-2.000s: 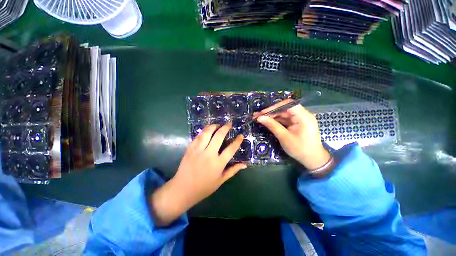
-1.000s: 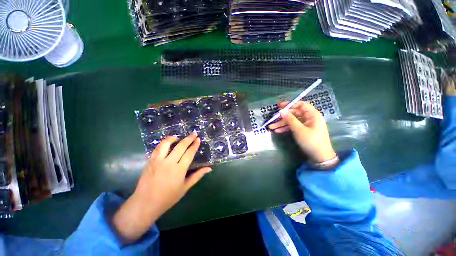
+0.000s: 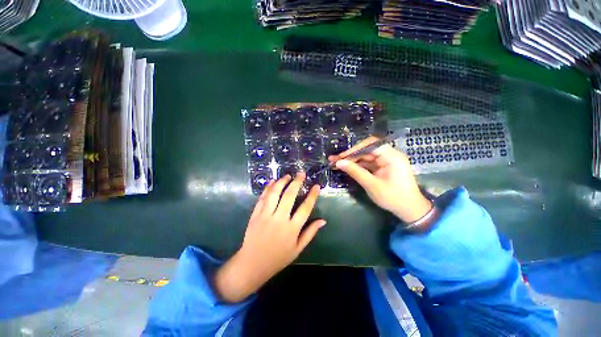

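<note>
A glossy blister tray [image 3: 296, 135] of round black parts lies flat on the mat. My left hand [image 3: 277, 227] rests its fingertips on the tray's front edge, fingers apart, gripping nothing. My right hand [image 3: 382, 174] holds dark, thin tweezers [image 3: 366, 149] over the tray's right half. The tweezers' tip is near a cell in the front row; any piece at the tip is too small to tell. A liner sheet [image 3: 455, 143] with rows of small black marks lies right of the tray. My right hand hides some right-hand cells.
Long dark sticker sheets [image 3: 395, 69] lie behind the tray. A leaning tray stack [image 3: 99, 125] stands at the left. Rear tray stacks [image 3: 428, 20] and pale stacks [image 3: 543, 33] stand at the back. A white fan [image 3: 161, 18] is rear left. Blue fabric [image 3: 16, 243] shows at the left edge.
Since one second ago, my right hand and the tweezers have moved from the liner sheet to over the tray. My left hand stays at the tray's front. The camera view has shifted.
</note>
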